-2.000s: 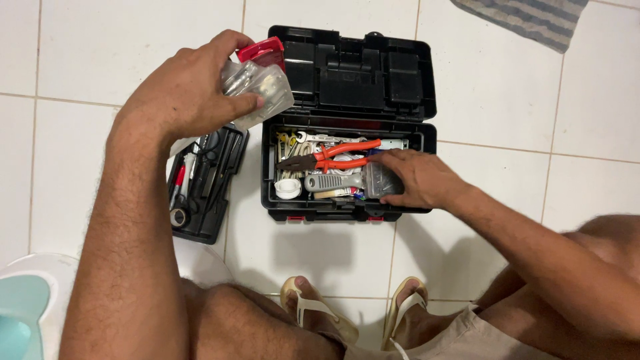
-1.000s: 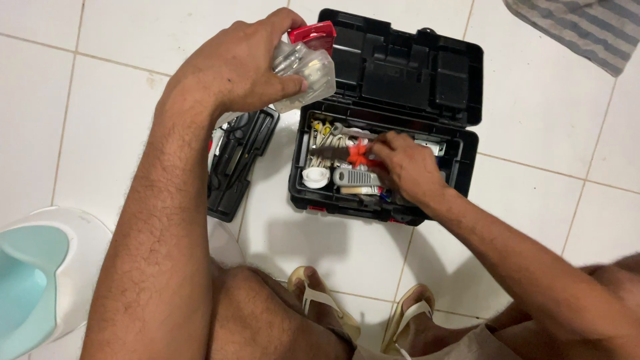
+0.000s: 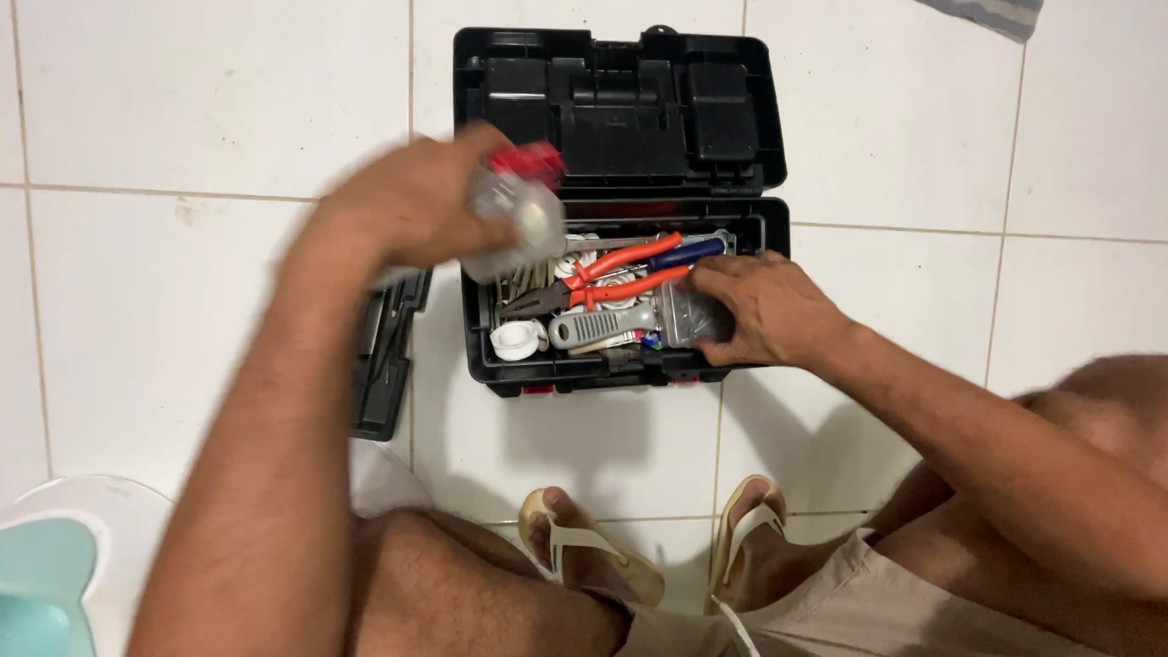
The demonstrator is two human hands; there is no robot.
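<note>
A black plastic toolbox [image 3: 474, 351] stands with its lid [image 3: 620, 137] raised. My left hand [image 3: 420, 201], blurred, grips clear plastic packs [image 3: 525, 224] with a red part above the box's left side. Inside lie pliers [image 3: 630, 258] with orange handles, a blue-handled tool [image 3: 686, 255], a gray-handled tool [image 3: 602, 327] and a roll of white tape [image 3: 517, 339]. My right hand [image 3: 776, 306] is at the box's right end, its fingers around a clear plastic piece [image 3: 680, 315] by the gray handle; whether it grips this firmly is unclear.
A black tool tray [image 3: 388, 374] lies left of the toolbox, partly hidden by my left arm. A white and teal basin-like object [image 3: 55, 566] is at the lower left. A striped gray cloth [image 3: 995, 14] lies at the upper right. My sandalled feet are below the box.
My right hand has moved from over the pliers' handles to the box's right end. The blue-handled tool now shows beside the pliers. My left hand still holds the packs.
</note>
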